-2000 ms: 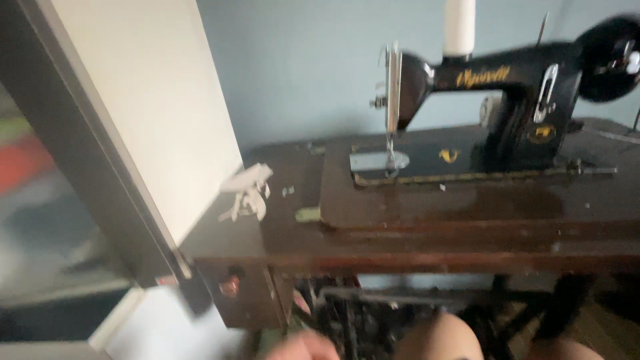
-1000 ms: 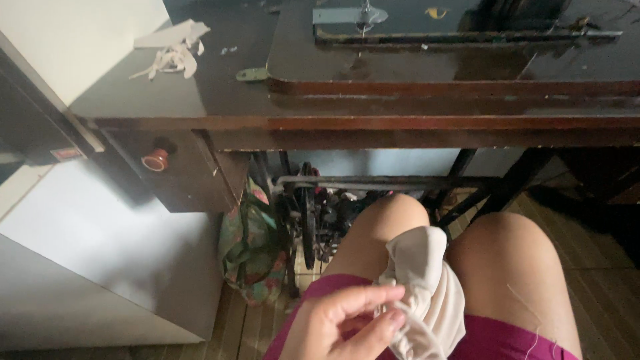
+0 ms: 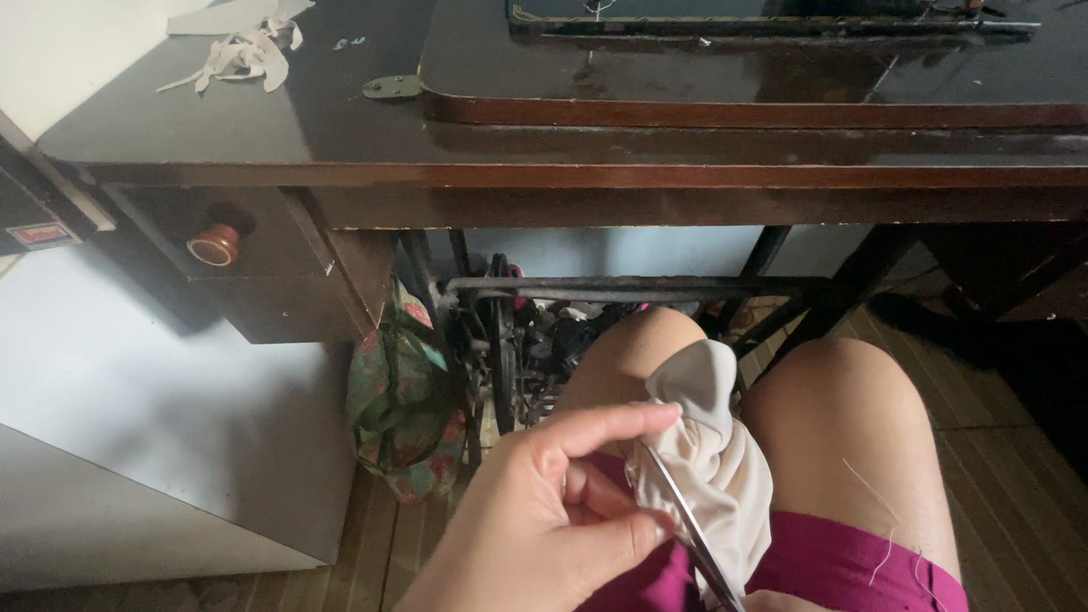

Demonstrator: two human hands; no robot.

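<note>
A bunched piece of cream fabric [image 3: 722, 459] lies over my lap between the knees. My left hand [image 3: 569, 501] pinches its left edge, index finger on the upper part and thumb lower down. Thin metal scissor blades [image 3: 693, 518] lie against the fabric, pointing up and left, their tip near my left fingers. Only a small part of my right hand [image 3: 778, 602] shows at the bottom edge, at the lower end of the blades; its grip and the scissor handles are out of frame. Loose threads [image 3: 884, 557] rest on my thigh and the magenta garment [image 3: 850, 557].
Ahead stands a wooden sewing table [image 3: 595, 177] with the sewing machine's base [image 3: 765, 21] at the top. Cream fabric scraps [image 3: 246, 59] lie on its left. Below are a drawer knob [image 3: 214, 245], a floral bag [image 3: 404, 416] and the black treadle frame [image 3: 629, 289].
The view has tilted down from the sewing machine to my lap. Since one second ago, the scissor blades and part of my right hand have come into view at the fabric.
</note>
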